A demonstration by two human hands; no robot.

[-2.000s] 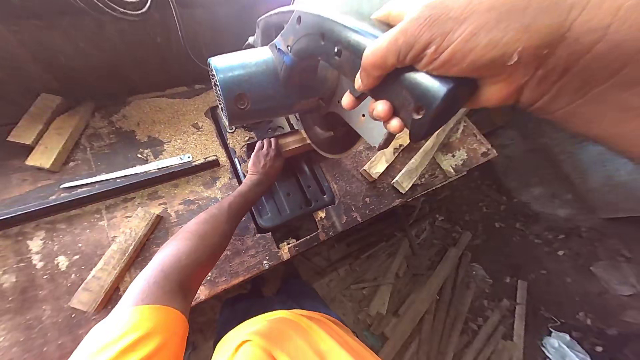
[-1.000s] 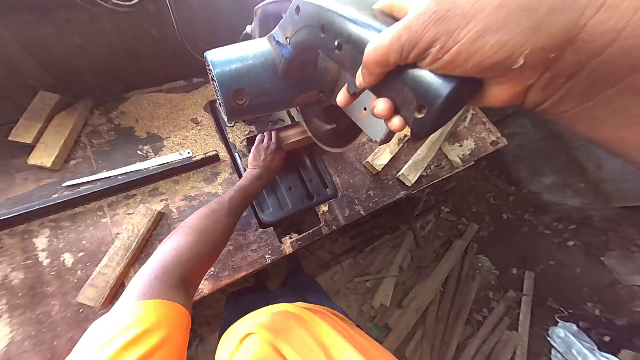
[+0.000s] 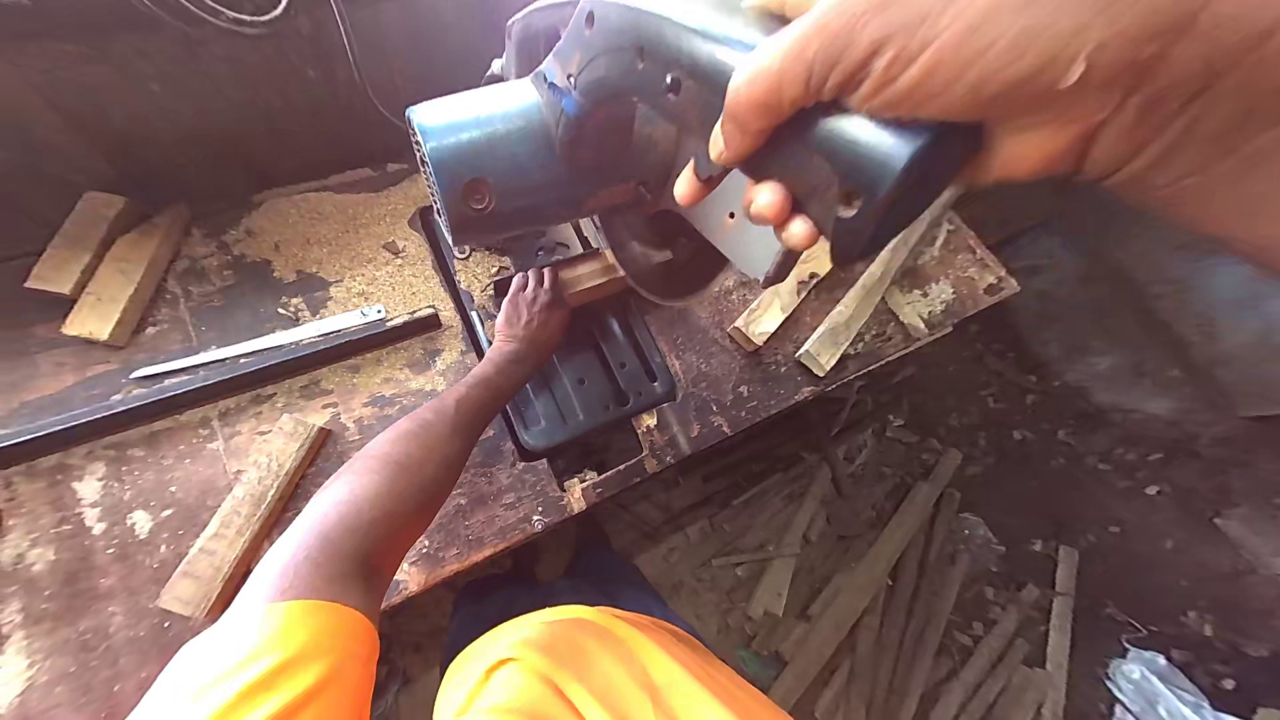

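Note:
My right hand [image 3: 850, 110] is wrapped around the black handle of a chop saw [image 3: 520, 150], one finger at its trigger. The saw's round guard [image 3: 670, 255] hangs over the right end of a short wood piece [image 3: 590, 278]; the cutting edge cannot be made out. With its fingers over the left part of that piece, my left hand [image 3: 532, 312] presses it on the saw's black base [image 3: 590, 380], near the fence. The base is set on a worn wooden bench [image 3: 480, 510].
Sawdust [image 3: 340, 240] lies behind and left of the base. A thin metal blade [image 3: 260, 340] rests beside a long dark bar [image 3: 220, 385]. Wood offcuts [image 3: 240, 520] lie at left, and two strips [image 3: 870, 290] at right. Several scrap strips [image 3: 880, 570] cover the floor beyond the bench edge.

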